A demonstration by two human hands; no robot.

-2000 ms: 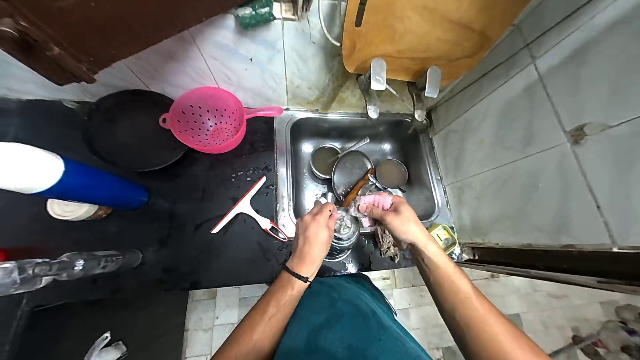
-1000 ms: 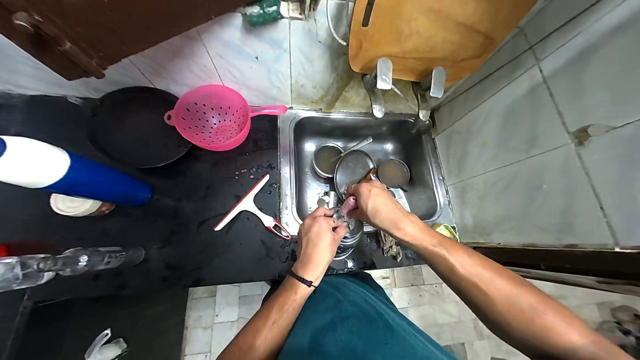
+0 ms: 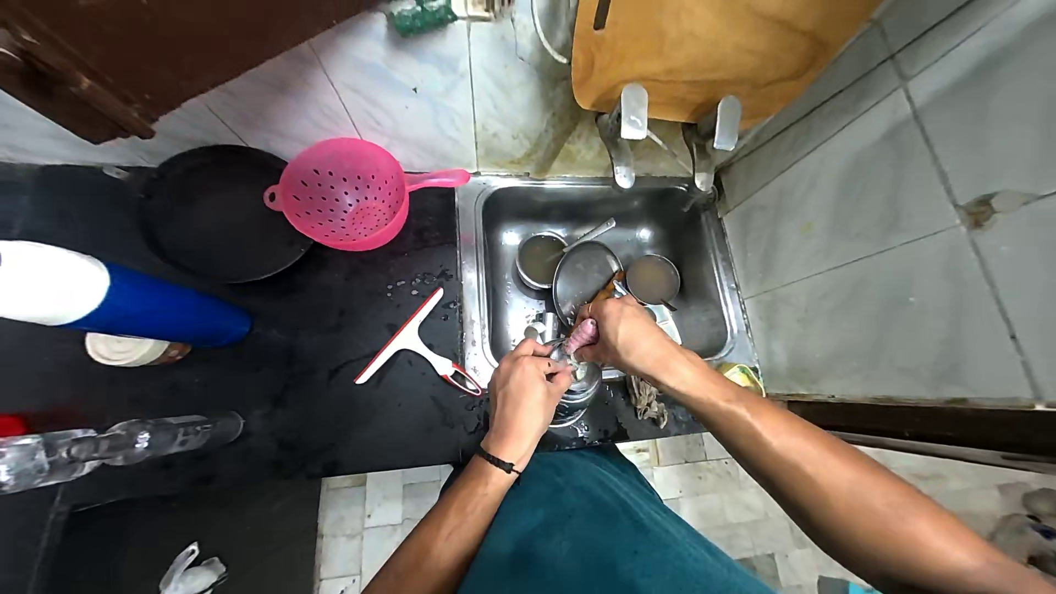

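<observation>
My left hand (image 3: 528, 388) pinches a small shiny piece, too small to name, over the near edge of the steel sink (image 3: 474, 272). Close against it, my right hand (image 3: 623, 334) holds a pink scrubbing pad (image 3: 582, 336). Steel vessels (image 3: 581, 396) stand beneath the left fingers on the near edge, partly hidden. Inside the sink lie a steel pot with cloudy water (image 3: 541, 257), a round metal pan (image 3: 584, 276) and a second water-filled bowl (image 3: 652, 280). A spoon handle (image 3: 596, 233) leans across the pot, and a brown handle shows just beyond my right fingers.
Left of the sink are a white and red squeegee (image 3: 408, 337), a pink colander (image 3: 346, 194), a black flat pan (image 3: 223, 214), a blue and white bottle (image 3: 157, 305) and a clear bottle (image 3: 148, 440). Two taps (image 3: 620, 148) overhang the sink. A rag (image 3: 646, 402) lies at its near edge.
Two seconds ago my hands were farther apart, with the pink pad plainly in the right one. The right hand has since moved left, close to the left hand.
</observation>
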